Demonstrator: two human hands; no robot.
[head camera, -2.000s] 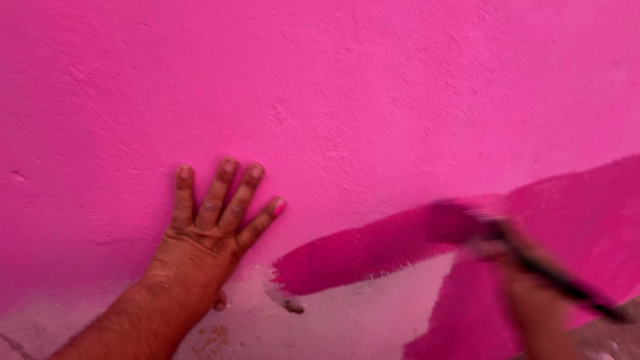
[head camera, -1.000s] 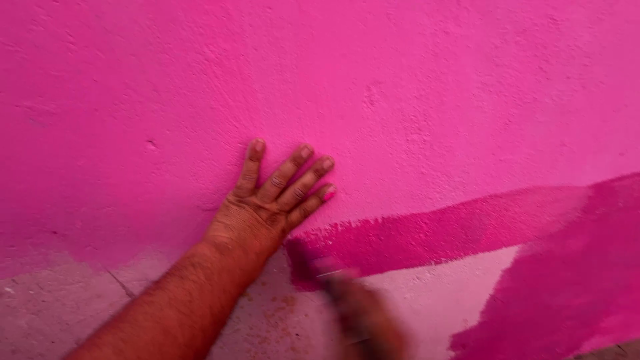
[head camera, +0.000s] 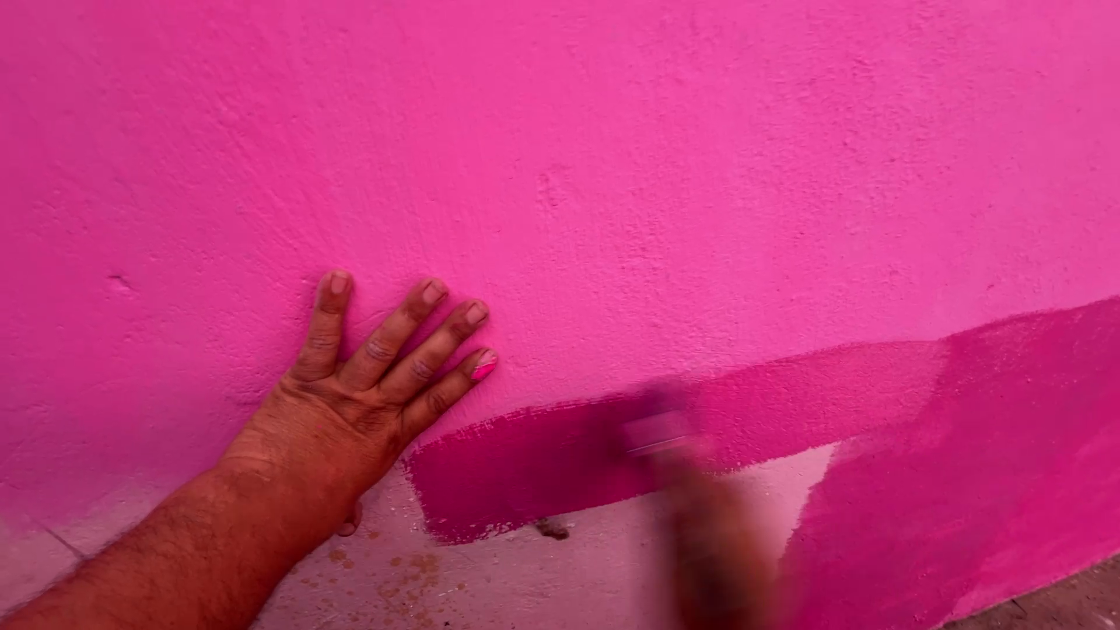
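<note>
My left hand (head camera: 350, 411) lies flat on a pink wall (head camera: 612, 201), fingers spread, with a bright pink mark on one fingertip. My right hand (head camera: 713, 542), blurred by motion, grips a paintbrush (head camera: 661, 429) whose metal band shows and whose bristles touch the wall. The brush rests on a darker magenta painted band (head camera: 525, 464), which runs from beside my left hand up to the right and joins a wide dark magenta area (head camera: 954, 490). Most of the brush handle is hidden by my hand and the blur.
Below the band the wall is pale pink (head camera: 595, 560), with brownish stains (head camera: 411, 569) and a small dark chip (head camera: 552, 528). A thin crack runs at the lower left. Brown ground (head camera: 1059, 599) shows at the bottom right corner.
The brush in my right hand has moved right, away from my left hand, since one second ago. The magenta band reaches closer to my left hand than it did two seconds ago.
</note>
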